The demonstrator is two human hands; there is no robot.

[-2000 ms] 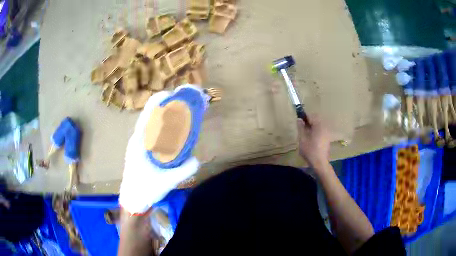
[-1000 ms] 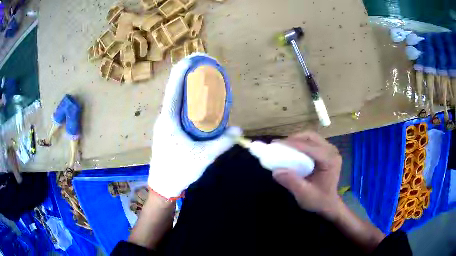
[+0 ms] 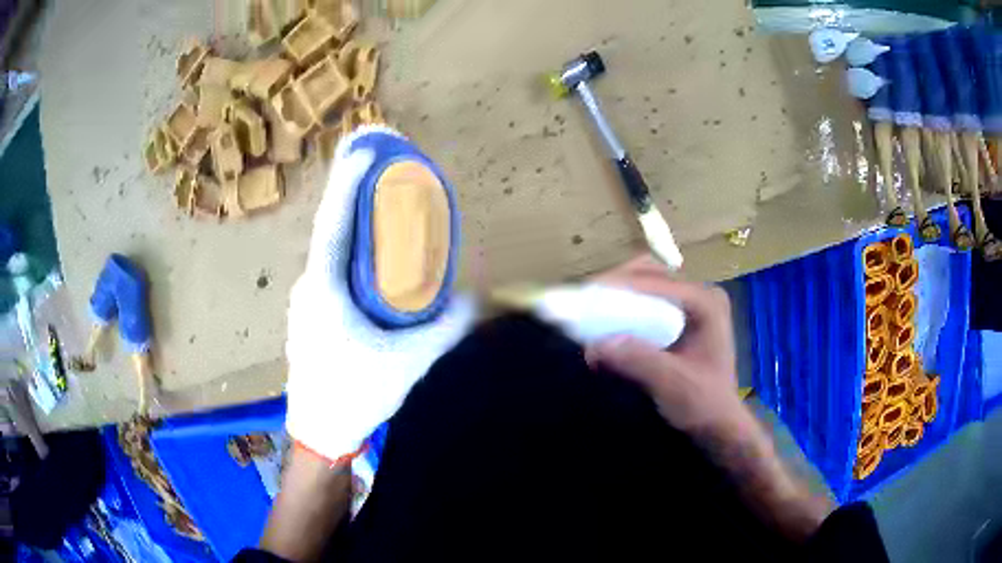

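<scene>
My left hand, in a white knit glove, holds a figurine lower body. Its blue oval waist faces up, with a tan insert inside the rim. The legs are hidden under the glove. My bare right hand grips a white glue bottle, its blurred nozzle pointing left, close to the gloved thumb. I cannot tell whether the nozzle touches anything.
A heap of tan inserts lies at the upper left. A mallet lies right of centre. Another figurine lower body lies far left. Finished legs line the right. Blue bins hold orange rings and tan parts.
Since the earliest frame, my right hand has let go of the mallet and taken the glue bottle. In the last second the view has shifted; both hands keep their holds.
</scene>
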